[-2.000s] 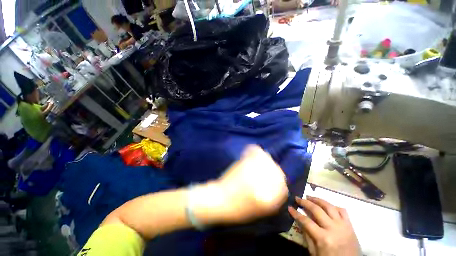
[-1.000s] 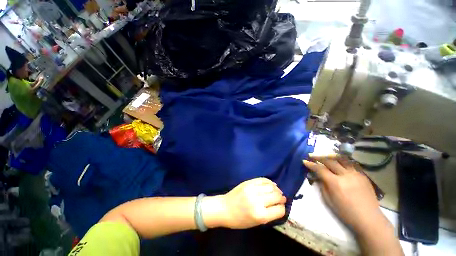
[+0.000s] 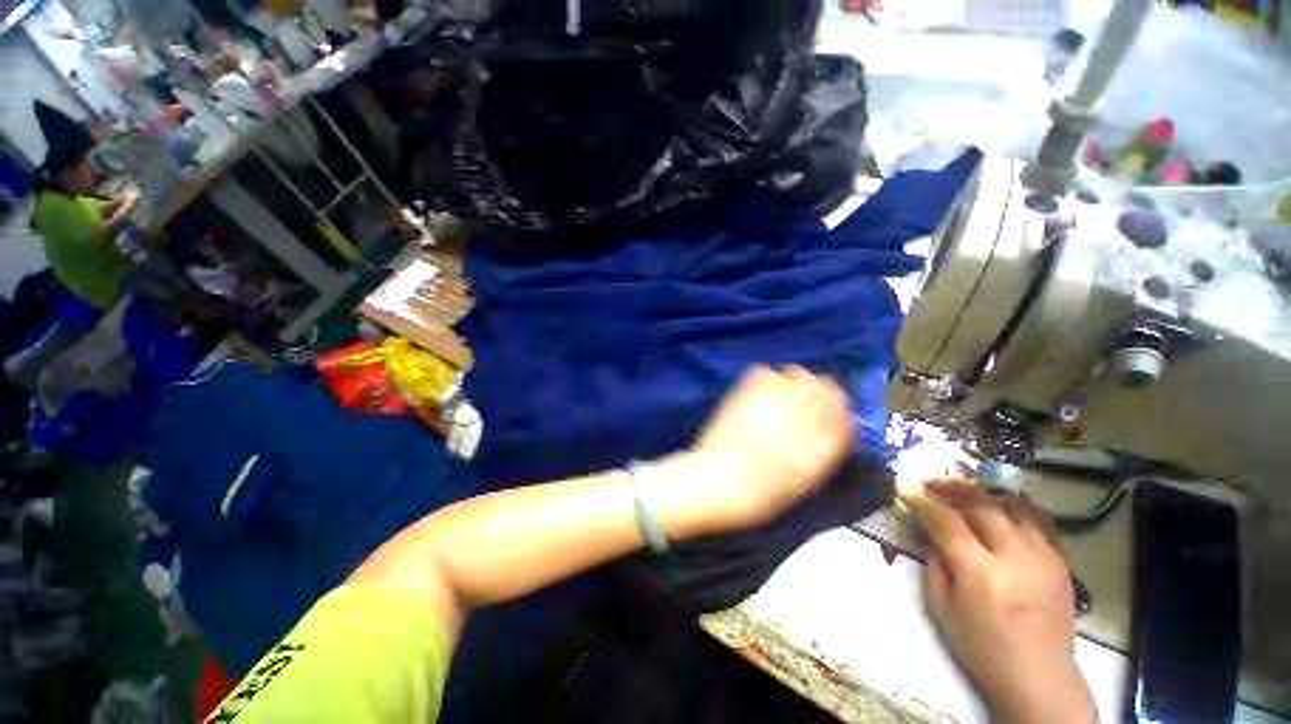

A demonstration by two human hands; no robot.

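A navy knit garment (image 3: 637, 340) lies spread left of the sewing machine head (image 3: 991, 283), its right edge at the lit needle area. My left hand (image 3: 779, 436) is closed, knuckles up, on the navy cloth just left of the needle; it seems to grip the cloth's edge. My right hand (image 3: 998, 573) lies palm down on the machine bed right of the needle, fingertips close to the presser foot. Its fingers are slightly spread and no object shows in it. Black or very dark cloth (image 3: 708, 559) hangs below my left forearm.
A smartphone (image 3: 1186, 608) and partly hidden scissors (image 3: 1097, 502) lie right of my right hand. A black plastic bag (image 3: 637, 127) stands behind the cloth. A teal-blue garment heap (image 3: 312, 495) and red and yellow packets (image 3: 389, 375) are at left. A person (image 3: 78, 226) sits far left.
My left hand has moved forward and right, toward the needle. The cloth's near edge has shifted with it, baring more white table edge. My right hand has moved slightly down.
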